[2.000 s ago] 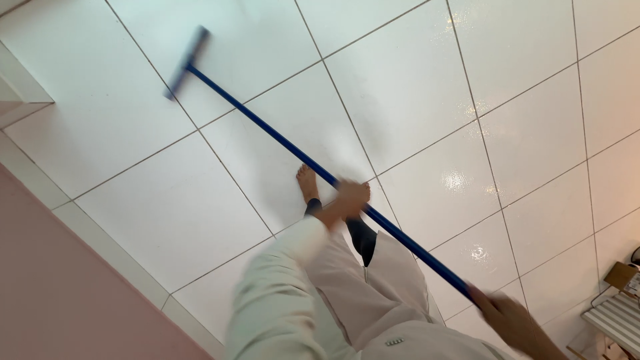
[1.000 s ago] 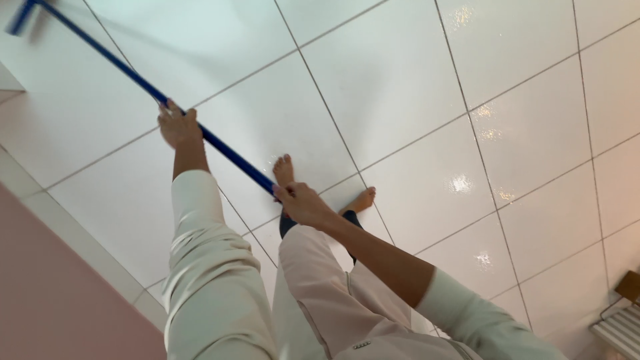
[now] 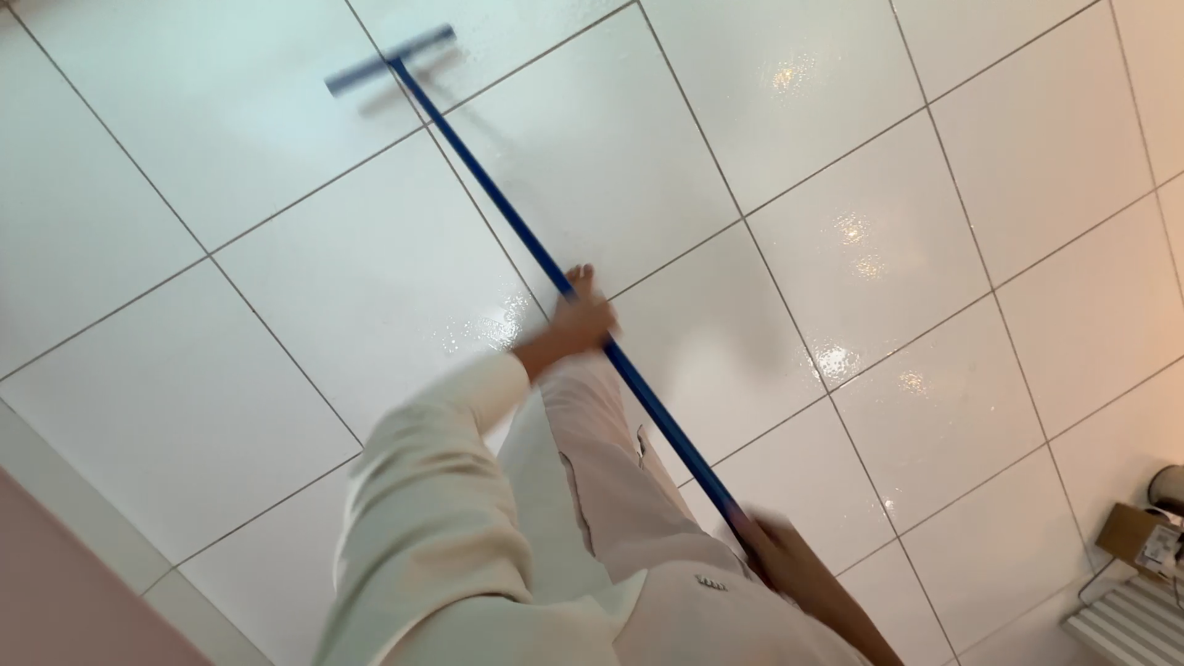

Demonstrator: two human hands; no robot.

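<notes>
A floor squeegee with a long blue handle (image 3: pixel 499 199) slants across the view from upper left to lower right. Its blue head (image 3: pixel 390 61) is low over or on the white tiled floor (image 3: pixel 592 176), slightly blurred, with a shadow beside it. My left hand (image 3: pixel 585 320) is closed around the middle of the handle, above my bare foot (image 3: pixel 581 276). Near the handle's lower end, by my hip, my right hand (image 3: pixel 766 544) grips it; its fingers are blurred and partly hidden. Both hands are apart along the pole.
Wet patches shine on the tiles at centre and right. At the lower right stand a small brown box (image 3: pixel 1127 536) and a white ribbed object (image 3: pixel 1133 624). A pink surface (image 3: pixel 74 592) edges the lower left, beside a pale border strip (image 3: pixel 88 513).
The squeegee head has come back in from the far upper left to the upper middle-left. My hands, close to my feet and farther left one second ago, are now lower and to the right.
</notes>
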